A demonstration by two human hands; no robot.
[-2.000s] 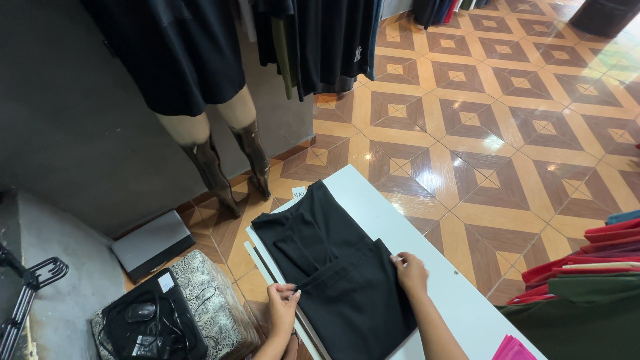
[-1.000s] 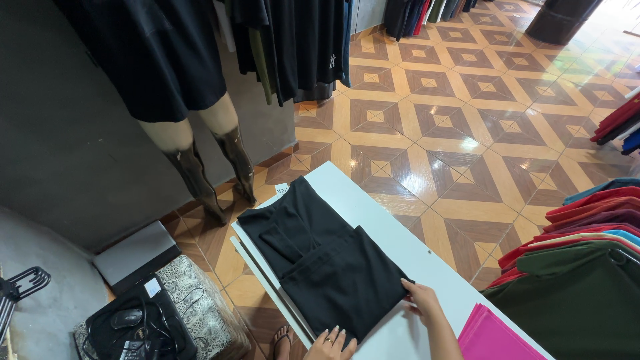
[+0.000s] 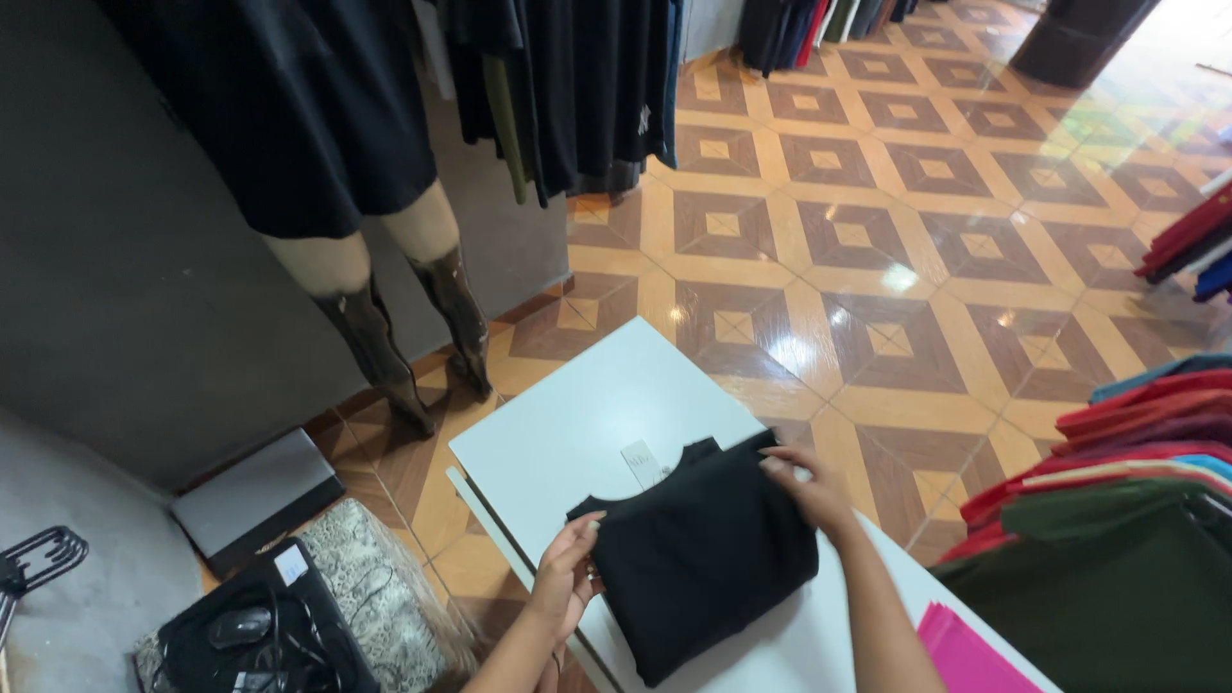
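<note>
A black garment [image 3: 707, 553], folded into a compact bundle, lies over the white table [image 3: 597, 404]. My left hand [image 3: 568, 573] grips its left edge near the upper corner, thumb on top. At the upper right corner, my right hand [image 3: 804, 481] pinches the fabric between thumb and fingers. A white paper tag [image 3: 639, 464] bearing writing sticks out beyond the neckline at the garment's far edge. The underside of the bundle is hidden.
Bright pink fabric [image 3: 972, 654] lies at the table's near right. Hanging clothes [image 3: 1107, 558] crowd the right side. A mannequin's legs [image 3: 385, 337] stand beyond the table. At lower left, a patterned ottoman [image 3: 385, 587] carries a black laptop bag or case [image 3: 318, 616] and a computer mouse [image 3: 241, 627].
The black garment lay longer across the table; now it is folded shorter. Both hands have moved to its far corners, and more of the table's far end shows.
</note>
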